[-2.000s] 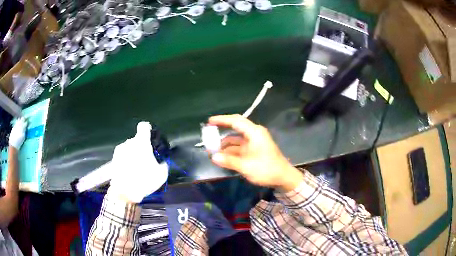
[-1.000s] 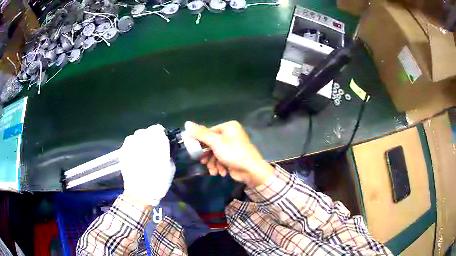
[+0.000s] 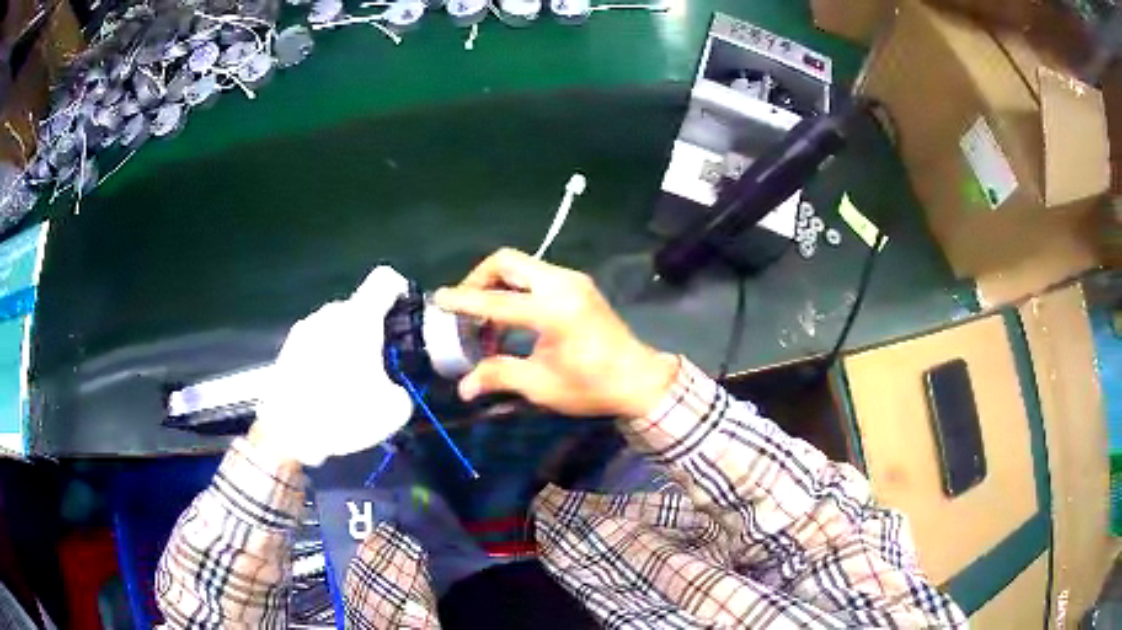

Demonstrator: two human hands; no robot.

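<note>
My left hand (image 3: 338, 369), in a white glove, is closed around a long silver tube body (image 3: 222, 394) near its right end. A black fitting (image 3: 405, 330) shows at that end, with blue wires (image 3: 437, 425) hanging down from it. My bare right hand (image 3: 554, 338) holds a round white end piece (image 3: 448, 341) between thumb and fingers, at the black fitting. Whether it is seated there cannot be told. A white tail (image 3: 562, 217) sticks up behind my right hand.
Many round end pieces (image 3: 185, 86) lie heaped at back left. A black electric screwdriver (image 3: 757, 191) rests on the screw feeder (image 3: 738, 123), with small rings (image 3: 808, 230) beside it. Cartons (image 3: 947, 148) and a smartphone (image 3: 956, 427) are at right. A blue crate (image 3: 142, 517) is below the bench edge.
The end piece in my right hand has moved from apart to against the tube's dark end. The tube has turned, and the blue wires now hang in clear view. The screwdriver still rests on the feeder.
</note>
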